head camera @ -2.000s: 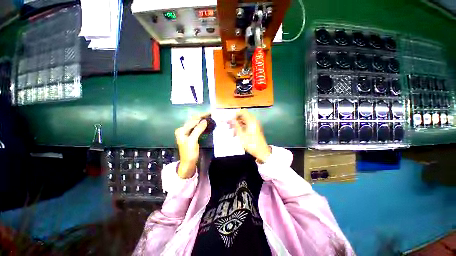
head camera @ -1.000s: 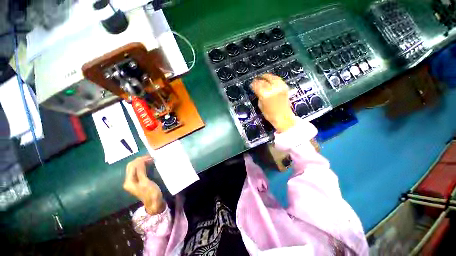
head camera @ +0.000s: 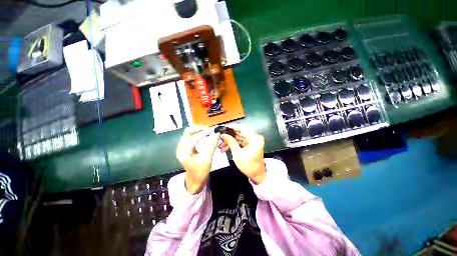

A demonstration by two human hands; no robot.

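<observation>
A small black round part (head camera: 224, 130) is held between my hands, just in front of the fixture base (head camera: 233, 102). My right hand (head camera: 246, 150) has its fingertips closed on the part. My left hand (head camera: 197, 152) is beside it with fingertips near the part; whether it grips the part is hidden. The white paper sheet (head camera: 219, 160) lies partly under my hands. The red toggle clamp handle (head camera: 203, 91) is lowered at the brown fixture plate (head camera: 173, 45). A small black part (head camera: 215, 106) sits at the fixture's front.
A blister tray (head camera: 285, 139) of black discs is at right, a second tray (head camera: 371, 37) beyond it. The white control box (head camera: 125, 45) stands behind the fixture. A record sheet (head camera: 163, 107) with a pen (head camera: 173, 120) lies left. A clear left-hand tray (head camera: 47, 120) is farther left.
My right hand has come back from the blister tray to my left hand, and a black part now shows between them. The view has turned back toward the fixture.
</observation>
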